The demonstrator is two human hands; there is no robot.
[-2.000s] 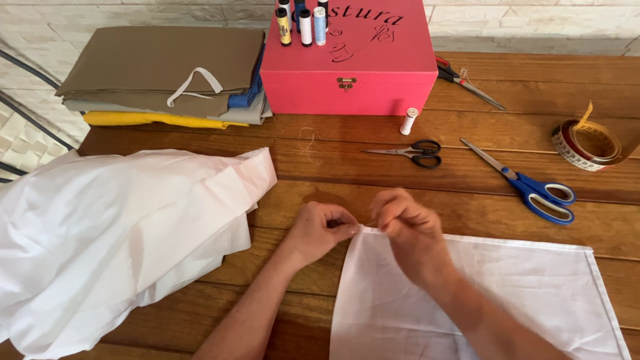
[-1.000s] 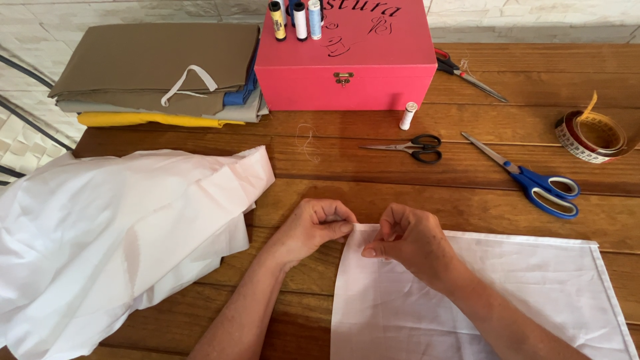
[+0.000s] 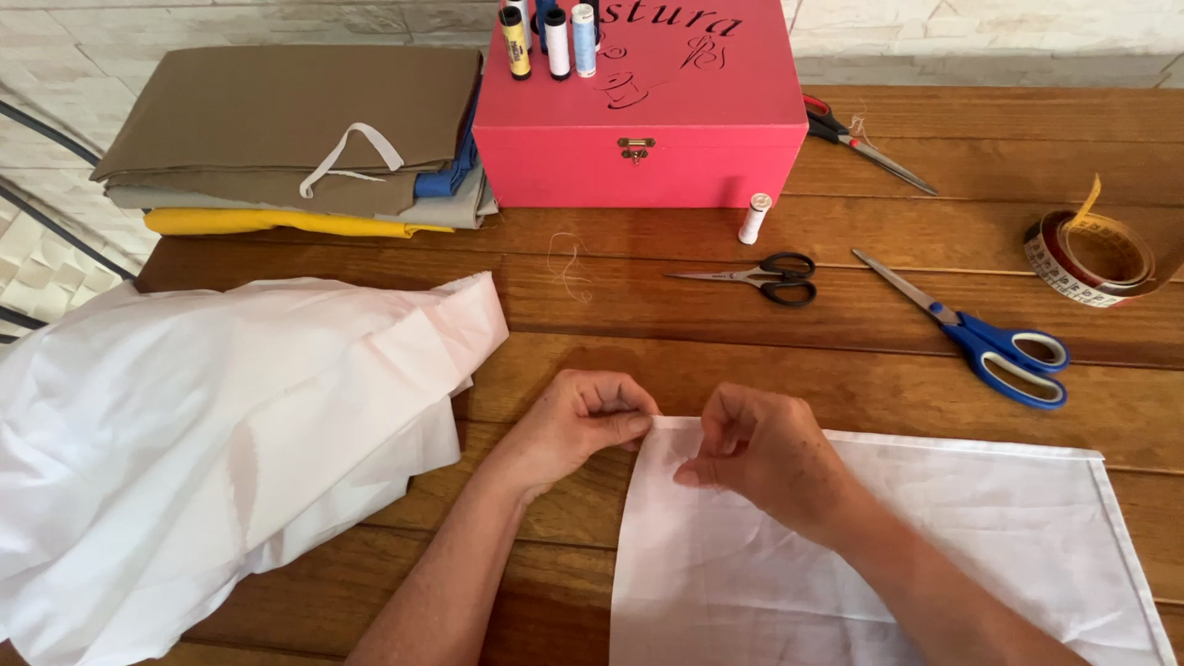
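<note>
A white cloth with folded, hemmed edges [image 3: 971, 536] lies on the wooden table at the lower right. My left hand [image 3: 592, 416] pinches its upper left corner between thumb and fingers. Just right of that corner, my right hand [image 3: 763, 453] is over the cloth with thumb and fingers curled close together; whether a needle or thread is between them is too small to tell. Small black-handled scissors [image 3: 754, 276] lie beyond my hands, and a white thread spool [image 3: 755, 218] stands behind them.
Bunched white fabric [image 3: 231, 435] covers the left side. Folded fabrics [image 3: 296, 111] lie behind it, beside a pink box [image 3: 638, 166] with thread spools [image 3: 558, 44] on top. Blue-handled scissors [image 3: 990, 342], a rolled measuring tape [image 3: 1091, 259] and red-and-black scissors [image 3: 869, 148] lie at the right.
My right hand was raised and blurred near the corner two seconds ago; it is now lower over the cloth. My left hand has stayed at the corner.
</note>
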